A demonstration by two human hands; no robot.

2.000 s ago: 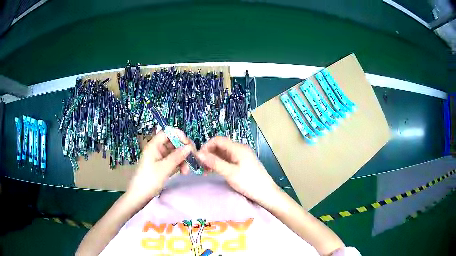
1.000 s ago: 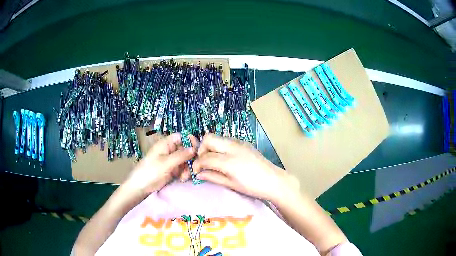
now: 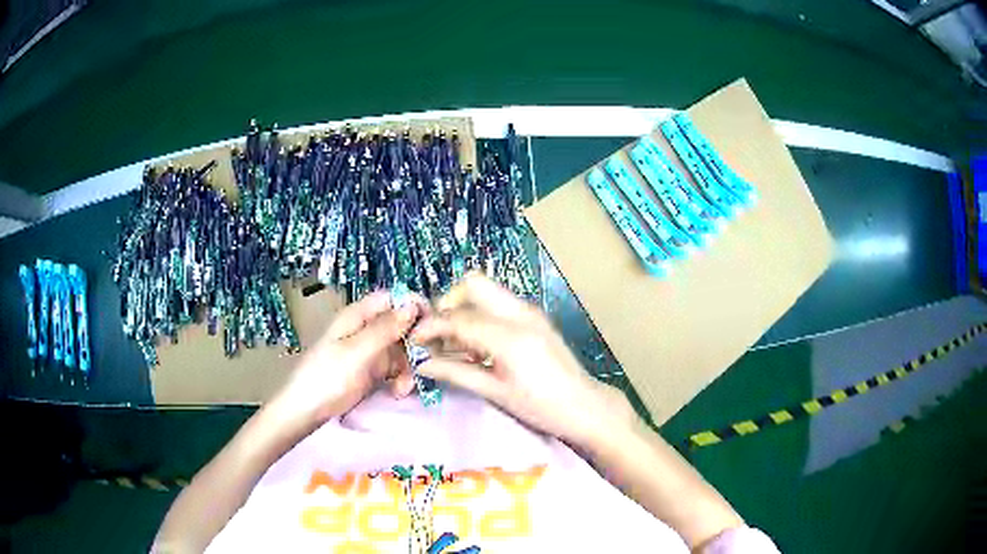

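Observation:
My left hand point(image 3: 352, 352) and my right hand point(image 3: 492, 341) are together in front of my chest, below the board pile. They hold a filled housing point(image 3: 426, 381) between them. Its turquoise tip shows above the left fingers, and a green and dark part sticks out below. The fingers hide most of its middle. The board pile point(image 3: 368, 206), a dense heap of dark, green and silver sticks, lies beyond my hands. Several turquoise housing halves point(image 3: 655, 195) lie in a fanned row at right.
A tan cardboard sheet point(image 3: 693, 314) lies under the housing halves; another point(image 3: 206, 373) lies under the pile. Several filled housings point(image 3: 56, 314) lie at far left. A small black piece point(image 3: 314, 289) lies by the pile's lower edge. A blue bin point(image 3: 979, 222) stands at far right.
The held piece was slanted with its dark strip sticking out at upper left; it is now more upright and mostly covered by my fingers. The whole view has shifted slightly.

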